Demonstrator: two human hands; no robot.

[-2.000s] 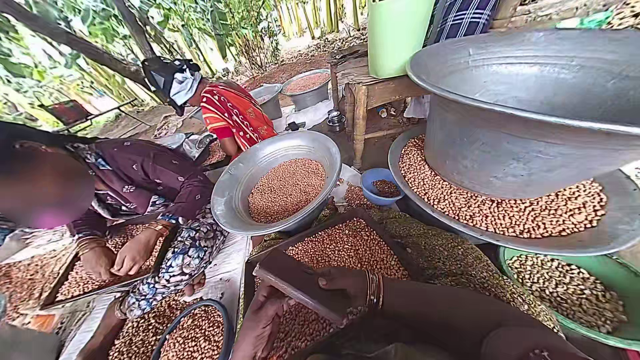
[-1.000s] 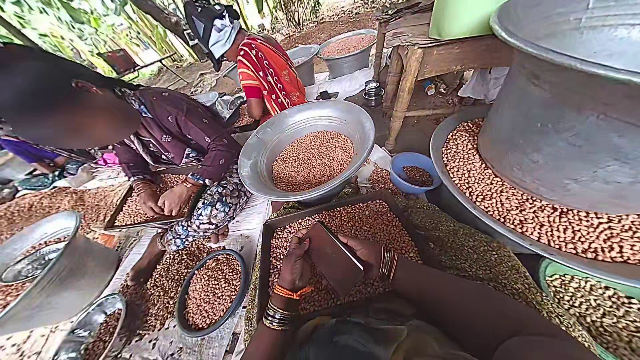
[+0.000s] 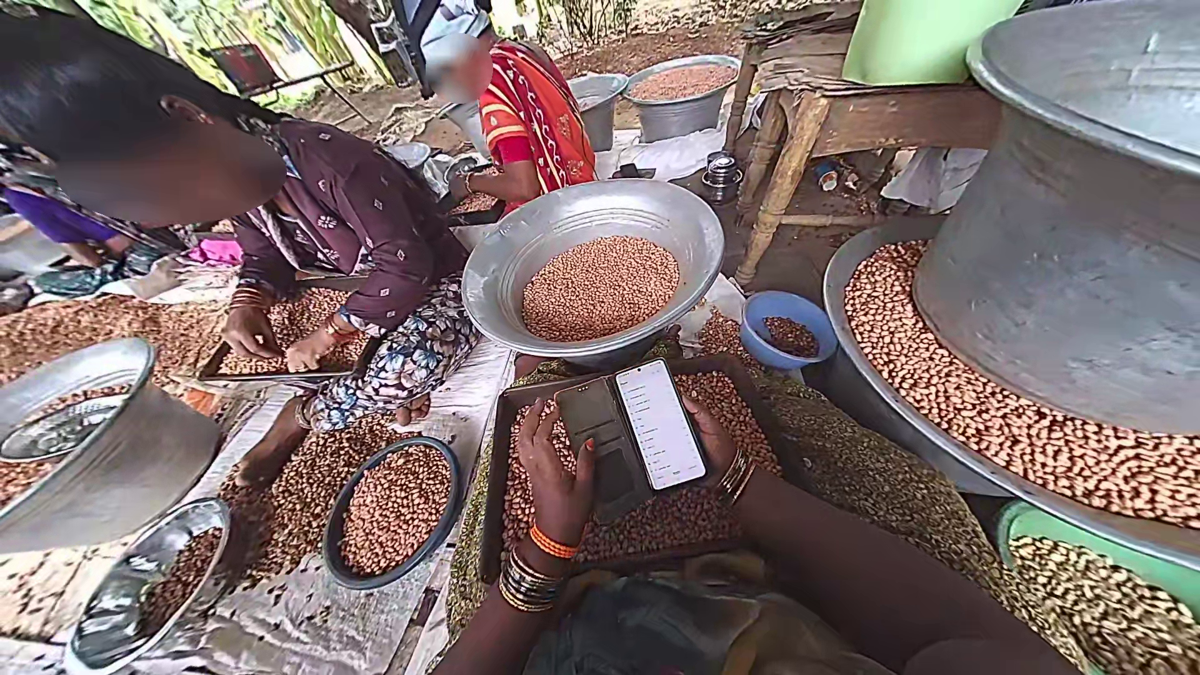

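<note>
A smartphone in a flip case (image 3: 660,427) lies open over my lap, its screen lit with lines of writing. My right hand (image 3: 714,441) grips the phone's right side. At the left, my left hand (image 3: 559,467) touches the case's dark cover, fingers spread and thumb near its edge; how firmly it holds the cover is unclear. Beneath both hands rests a dark rectangular tray (image 3: 495,469) of reddish-brown nuts or seeds (image 3: 656,530). Just beyond the tray stands a wide metal basin (image 3: 487,272) with more of them.
Two people sit at left, one with hands (image 3: 281,342) over a tray. Near me are a dark-rimmed round bowl (image 3: 448,506), a steel bowl (image 3: 103,619), a blue bowl (image 3: 820,323) and a green tub (image 3: 1017,525). Large metal vessels (image 3: 1050,262) and a wooden table (image 3: 900,122) stand right.
The case was folded shut in my hands and now stands open, with the lit screen showing. My left hand has shifted to the cover. The view has tilted and moved nearer.
</note>
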